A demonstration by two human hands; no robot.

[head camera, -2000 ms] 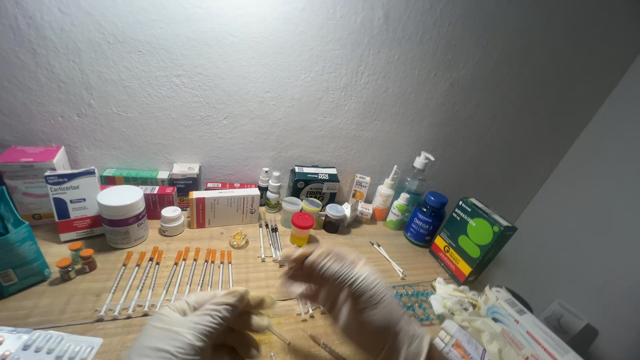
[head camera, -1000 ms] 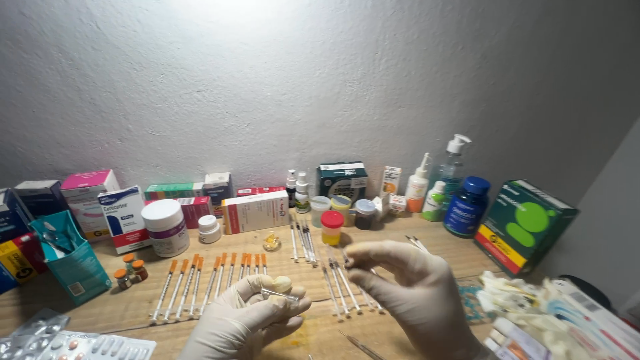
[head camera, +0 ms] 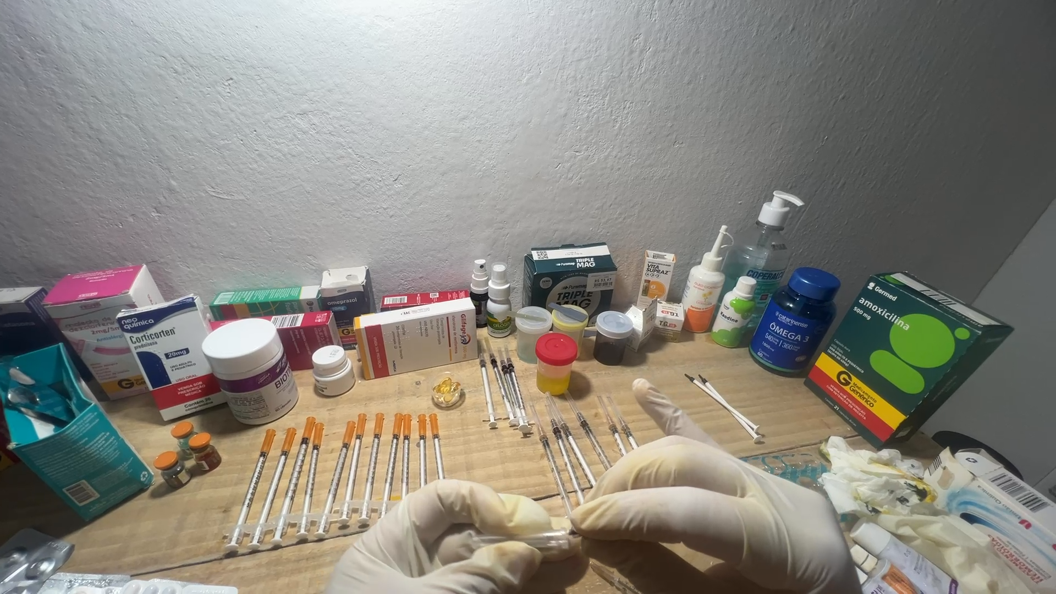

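Note:
Both hands wear pale, yellow-stained gloves. My left hand holds a clear plastic syringe lying level between thumb and fingers. At the syringe's right end, the thumb and forefinger of my right hand are pinched together; whether they grip its tip or a small part is unclear. Orange-capped syringes lie in a row to the left. Beyond my right hand are several syringes with clear caps. More syringes lie behind these, next to a red-lidded cup of yellow liquid.
Medicine boxes, a white jar, a blue bottle and a pump bottle line the wall. Orange-capped vials stand at left, blister packs at the near left. Crumpled gloves and swabs are at right.
My right hand has come in to meet the left at the syringe's end; a second ago they were apart. Both hands sit lower in view.

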